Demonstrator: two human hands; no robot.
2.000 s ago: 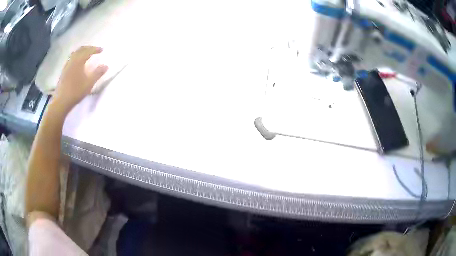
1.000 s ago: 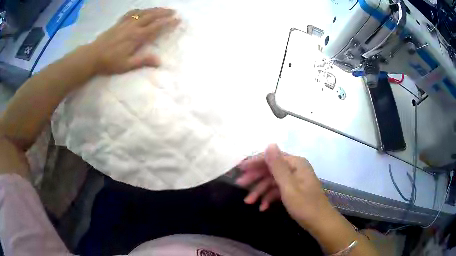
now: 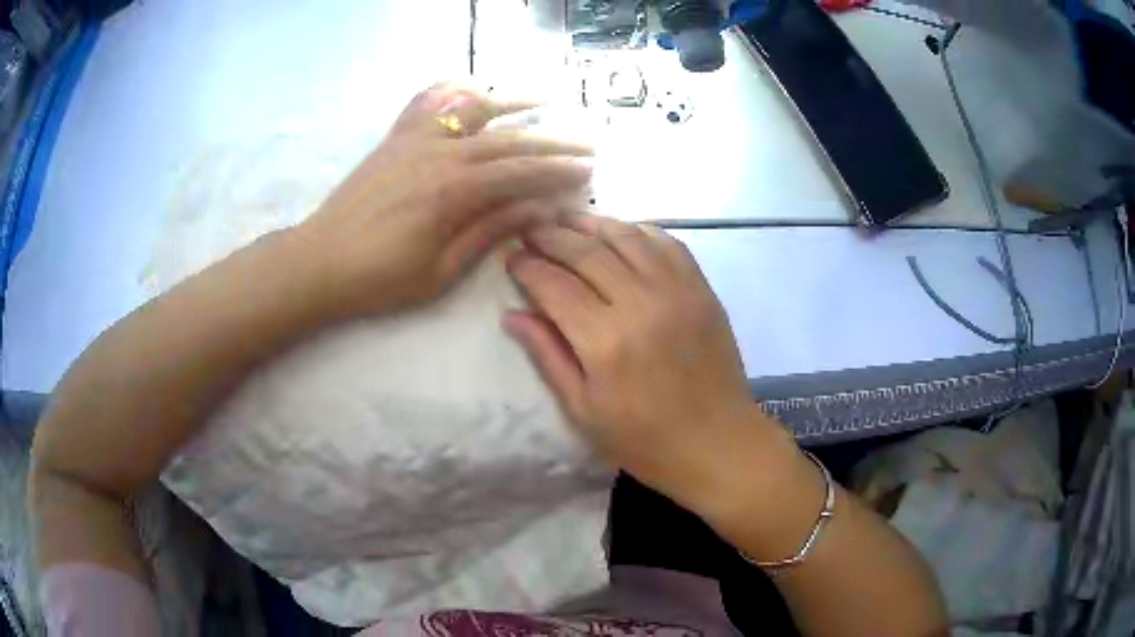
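Observation:
A white fabric piece (image 3: pixel 411 436), wrinkled, lies on the table and hangs over its front edge towards the lap. My left hand (image 3: pixel 461 187), with a ring, lies over the upper part of the fabric, its fingers reaching towards the needle plate (image 3: pixel 535 137). My right hand (image 3: pixel 622 324), with a bracelet, is on the fabric's right side just below, its fingertips near my left hand. The fingertips are partly hidden and blurred, so I cannot tell how firmly they pinch. The sewing machine's needle area (image 3: pixel 610 19) is at the top, cut off by the frame edge.
A black smartphone (image 3: pixel 853 118) lies right of the needle plate. A grey-green cord (image 3: pixel 958 299) lies in loose loops further right. The table-edge ruler (image 3: pixel 909 396) runs along the front edge. Pale fabric (image 3: pixel 983 510) is heaped below the table at the right.
The fabric has shifted right towards the machine. My left hand has moved right and down in the picture, my right hand up onto the fabric. The machine now shows higher and further left.

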